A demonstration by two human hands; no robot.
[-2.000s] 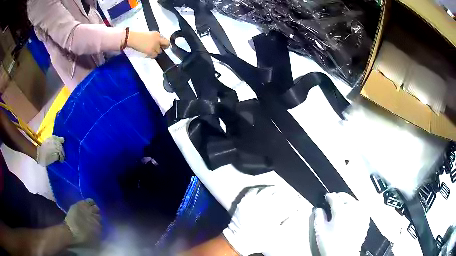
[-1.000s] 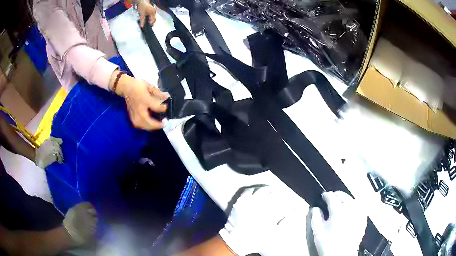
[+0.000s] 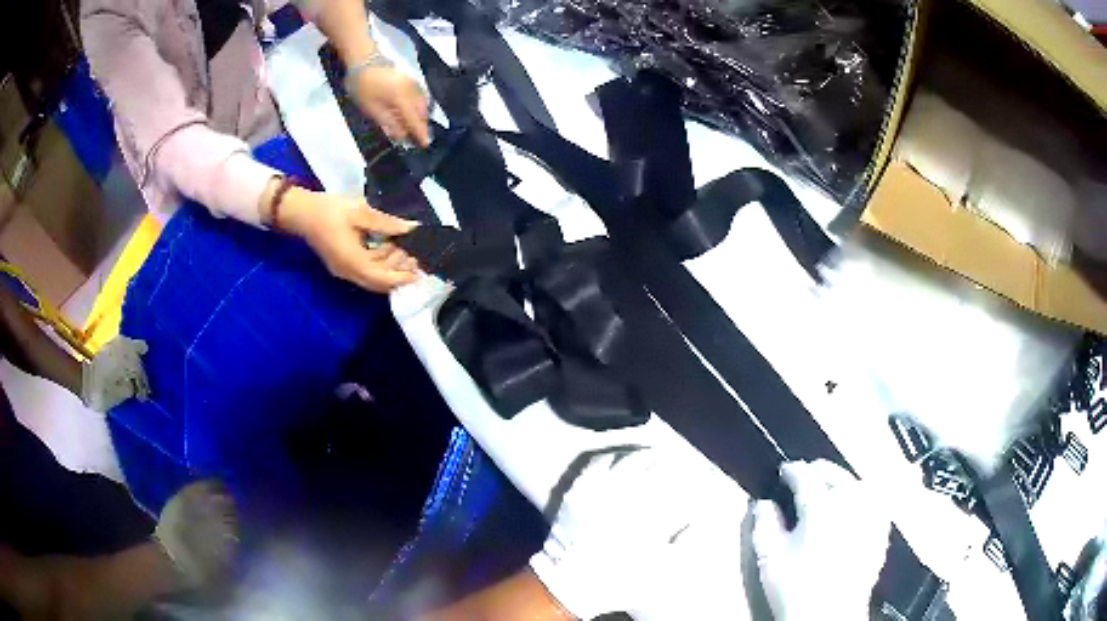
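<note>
Flat black webbing straps (image 3: pixel 716 364) run down the white table to the wearer's white-gloved hands, with tangled loops farther up. My right hand (image 3: pixel 826 546) is closed around the near strap ends at the lower right. My left hand (image 3: pixel 649 528) is beside it, blurred and overexposed; its fingers are hard to make out, so its grip cannot be told. A co-worker's bare hand (image 3: pixel 352 243) holds a strap by the table's left edge. Their other hand (image 3: pixel 391 103) is over the straps farther up.
A large blue sack (image 3: pixel 243 303) stands left of the table, with another person's gloved hands (image 3: pixel 194 528) at its rim. An open carton (image 3: pixel 971 231) with pale packets is upper right. Small black buckles (image 3: pixel 1032 467) lie right. Film-wrapped black material (image 3: pixel 753 73) is behind.
The co-worker's hands have moved in over the straps, one down to the table edge, and shifted the upper loops. My gloved hands have barely moved.
</note>
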